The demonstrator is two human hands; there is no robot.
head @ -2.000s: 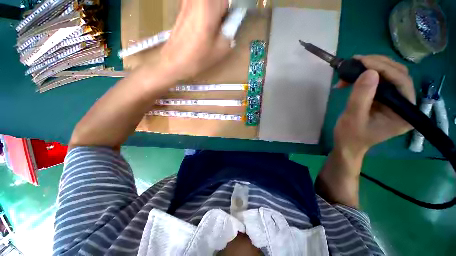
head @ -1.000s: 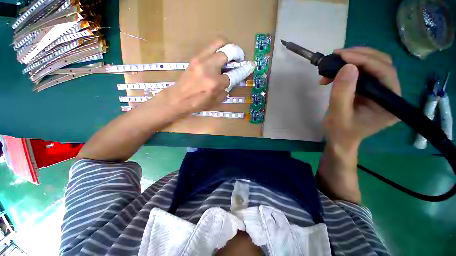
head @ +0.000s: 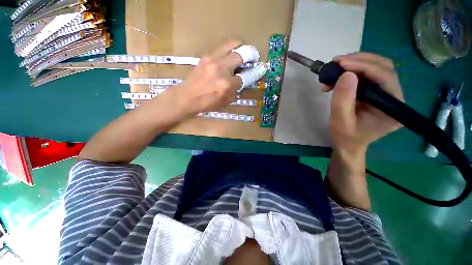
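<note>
My left hand (head: 220, 75), with white finger cots on its fingertips, holds the end of an LED strip (head: 150, 59) against the left edge of the green circuit board row (head: 273, 80). Its fingers hide part of the strip. Three more strips lie below it, their orange tabs at the board row. My right hand (head: 365, 93) holds the black soldering iron (head: 331, 73). The iron's tip points left, just right of the upper boards; whether it touches them I cannot tell.
The boards lie on tan cardboard (head: 212, 20) beside a grey-white card (head: 323, 41). A fanned LED strip stack (head: 64, 39) is at the upper left. A clear roll (head: 441, 31) and side cutters (head: 446, 121) are at the right. The iron's thick cord (head: 427, 127) runs to the right edge.
My left hand came down from the top of the cardboard with a strip and now rests at the boards. My right hand moved the iron left, bringing its tip beside the boards.
</note>
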